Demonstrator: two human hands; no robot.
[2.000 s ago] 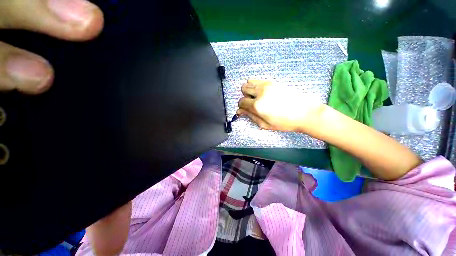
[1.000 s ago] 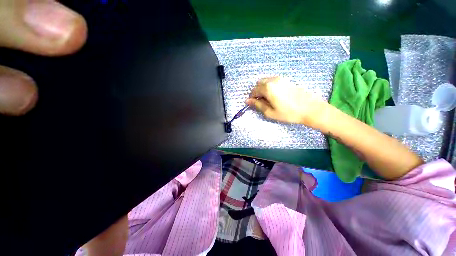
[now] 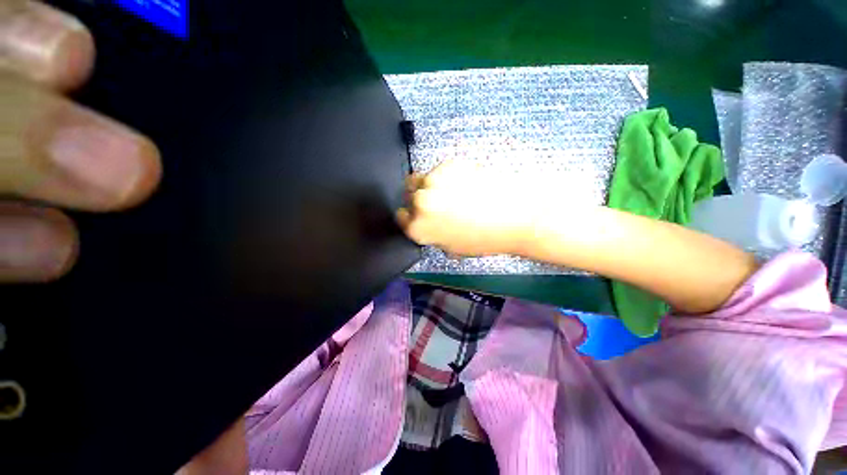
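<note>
A large flat black panel unit [image 3: 269,186] fills the left of the view, raised close to the camera and tilted. A blue label shows at its top left. My left hand [image 3: 79,139] holds it; several fingers lie over its face at the far left, and skin shows below its lower edge. A black clip [image 3: 407,133] and a thin black strap [image 3: 410,160] sit on its right edge. My right hand [image 3: 450,215] is closed at the strap's lower end, against the panel edge. Its fingertips and the lower clip are hidden.
A silvery bubble bag [image 3: 529,107] lies flat behind my right hand on the green bench [image 3: 501,32]. A crumpled green cloth [image 3: 655,162], a translucent bottle [image 3: 743,221] with its cap open, and more bubble bags [image 3: 789,116] lie at the right.
My right hand has moved left, from pulling the dark strap away from the edge to touching the panel edge. The panel has shifted slightly, and the blue label now shows.
</note>
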